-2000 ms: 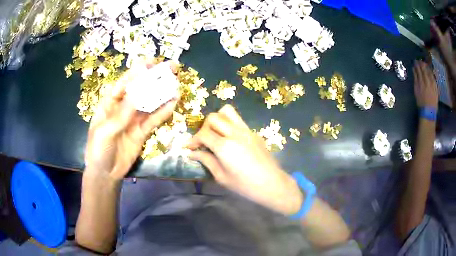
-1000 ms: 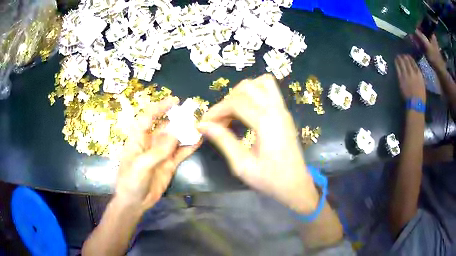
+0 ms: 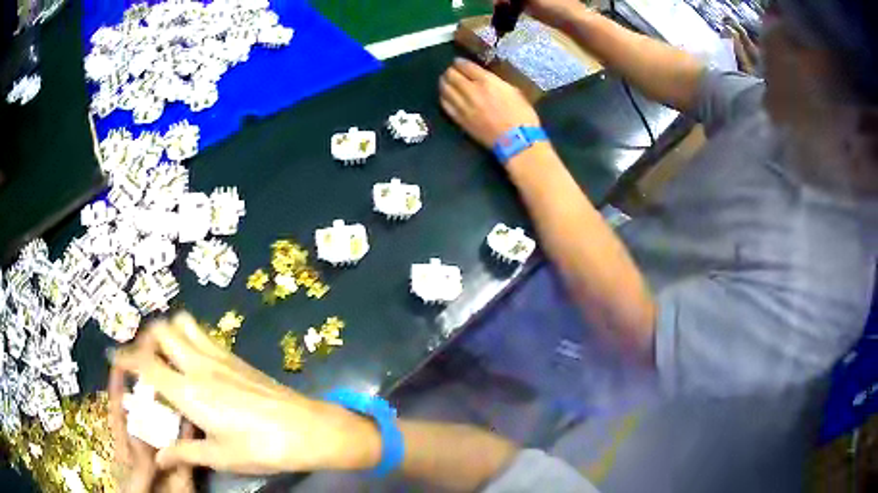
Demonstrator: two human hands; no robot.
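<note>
A white plastic housing (image 3: 152, 420) is at the lower left, held between my two hands and partly covered by fingers. My right hand (image 3: 226, 404), with a blue wristband, reaches over it with its fingers on the housing. My left hand (image 3: 135, 462) is mostly hidden behind the right and cut off by the bottom edge; it is under the housing. Gold contacts (image 3: 72, 448) lie in a heap left of the hands, with small groups (image 3: 287, 272) above. Whether a contact is in my fingers cannot be seen.
A heap of white housings (image 3: 144, 231) lies at the left, more on a blue sheet (image 3: 298, 67). Several fitted housings (image 3: 342, 243) stand apart mid-table. A neighbour in grey (image 3: 751, 279) at the right has a hand on the table by a brown-rimmed tray (image 3: 549, 53) and holds a dark tool.
The view has swung to the right, so my hands and the heaps now show at the lower left and the neighbour is fully in view. The white housing is still between my hands.
</note>
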